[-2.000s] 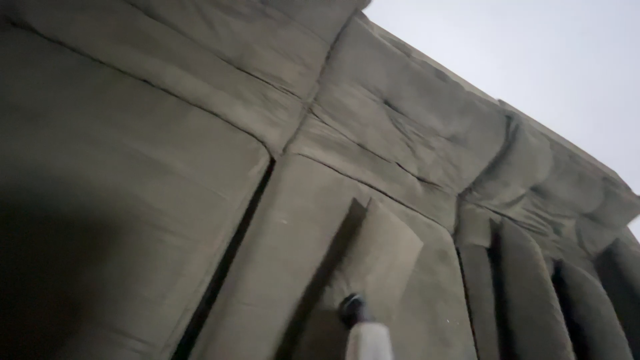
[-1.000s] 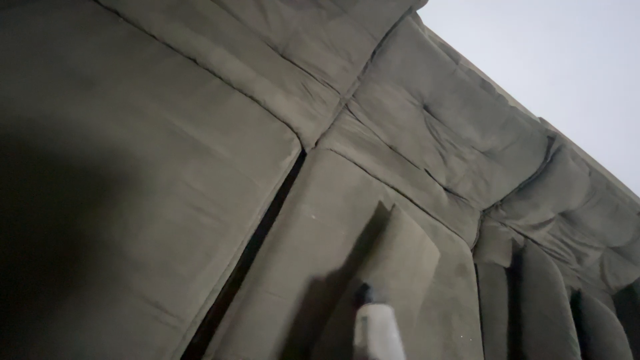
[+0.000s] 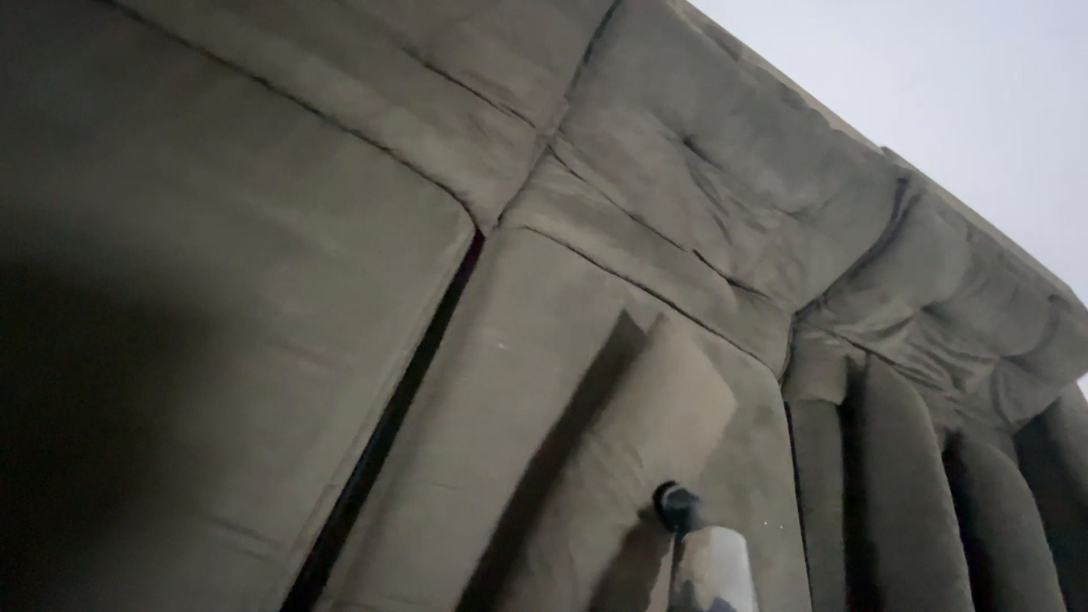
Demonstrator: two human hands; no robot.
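Observation:
Neither my left hand nor my right hand can be made out. A pale cylindrical tool (image 3: 718, 565) with a dark rounded tip (image 3: 676, 503) rises from the bottom edge, right of the middle; its kind is unclear. Its tip appears over the lower part of a grey-green throw pillow (image 3: 646, 433), and whether they touch cannot be told. The pillow lies tilted on a seat cushion (image 3: 476, 374) of an upholstered sofa, casting a dark shadow on its left.
A wide seat cushion (image 3: 280, 280) lies at the left, past a dark gap (image 3: 408, 391). Wrinkled back cushions (image 3: 722, 178) run along the top, below a pale wall (image 3: 960, 85). Several upright padded sections (image 3: 909, 484) stand at the right. Dark shadow covers the lower left.
The tool's dark tip has shifted to the right relative to the throw pillow since one second ago. The pillow stays in the same place on the seat cushion. The view has moved slightly.

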